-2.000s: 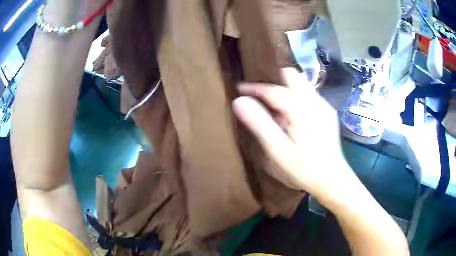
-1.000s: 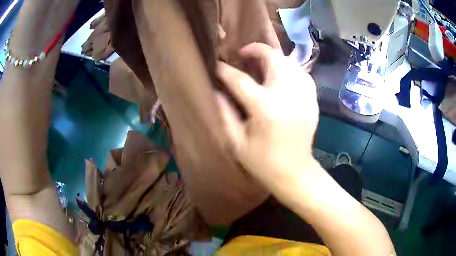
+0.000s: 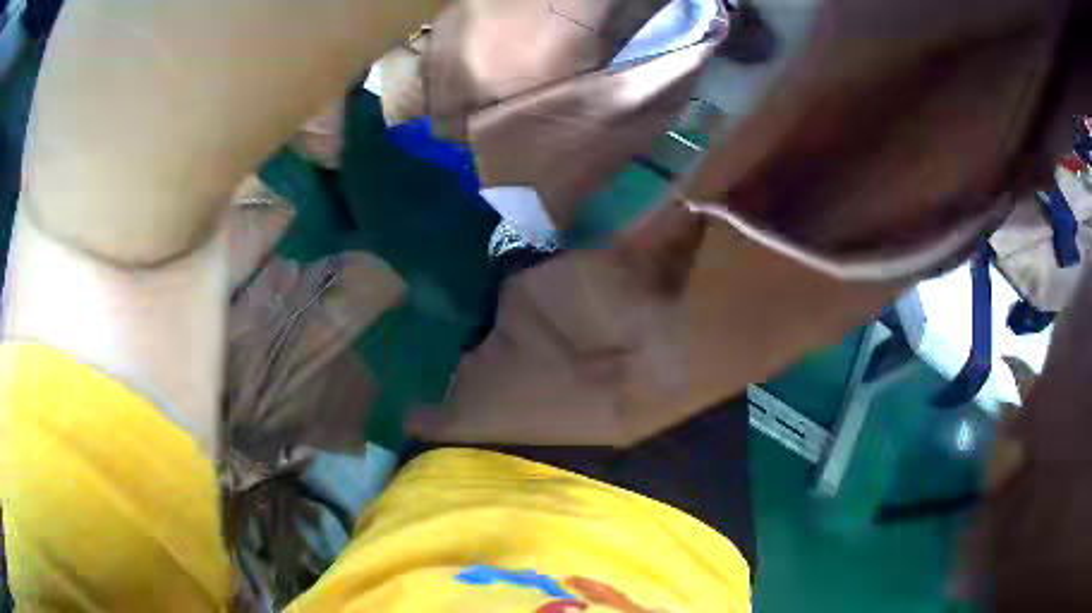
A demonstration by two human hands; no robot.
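Note:
A large brown cloth panel (image 3: 742, 311) hangs blurred across the middle and upper right, with a pale curved edge and a dark fold. Its lower part lies over my lap. More brown cloth (image 3: 575, 132) shows at the upper middle. My left arm enters from the left edge and runs up to the top edge, where my left hand is cut off. My right hand is not in view. A dark brown blurred shape fills the lower right edge; I cannot tell whether it is cloth or an arm.
A crumpled brown heap (image 3: 311, 347) lies low on the left beside my lap. Navy straps (image 3: 982, 323) hang over a white table edge (image 3: 940, 317) at the right. A grey metal leg (image 3: 853, 413) stands on the green floor (image 3: 826, 551). A blue piece (image 3: 434, 153) shows at the upper left.
The view has swung down toward my lap, and the sewing machine is out of view. The cloth is lifted and spread to the upper right. Both hands have left the picture.

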